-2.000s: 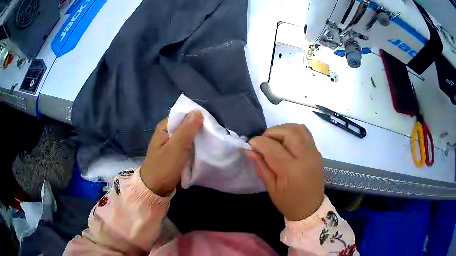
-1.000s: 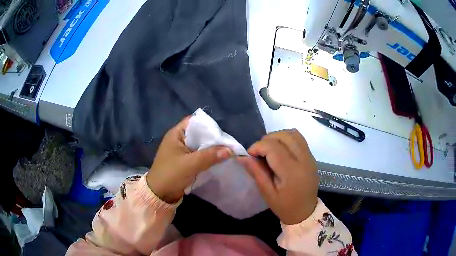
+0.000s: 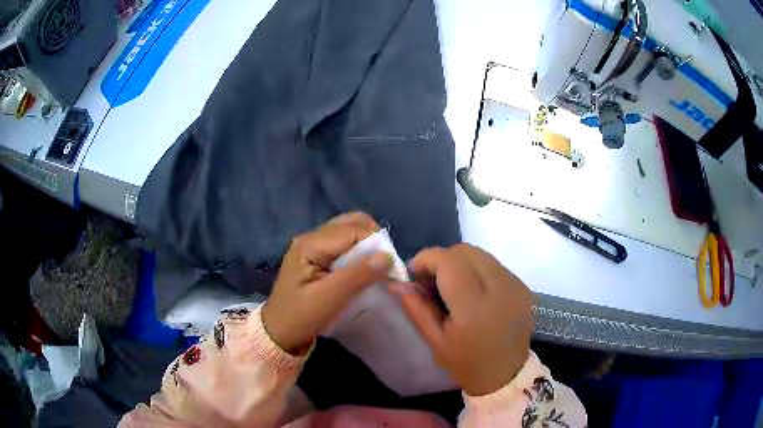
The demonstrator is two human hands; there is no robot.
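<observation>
A white pocket bag cloth [image 3: 387, 338] hangs from both hands at the table's front edge, its lower part over the lap. My left hand [image 3: 322, 280] pinches its upper left part between thumb and fingers. My right hand [image 3: 473, 313] pinches its upper edge close beside the left fingertips. The fingertips are slightly blurred, and the exact fold between them is hidden. A large dark grey garment panel [image 3: 251, 159] lies on the table behind and left of the hands, with a light stitch line across it.
The white sewing machine head [image 3: 636, 63] stands at the upper right above its needle plate [image 3: 556, 144]. Black thread snips [image 3: 590, 236], a dark red-edged case [image 3: 684, 171] and yellow-and-red scissors [image 3: 715, 267] lie at right. A blue JACK strip [image 3: 151, 50] and a grey fan-like box [image 3: 58, 38] are at left.
Both hands stay on the white cloth. The left hand has turned, with its fingers now curled over the cloth's top edge, and the cloth hangs lower. The whole view has shifted slightly.
</observation>
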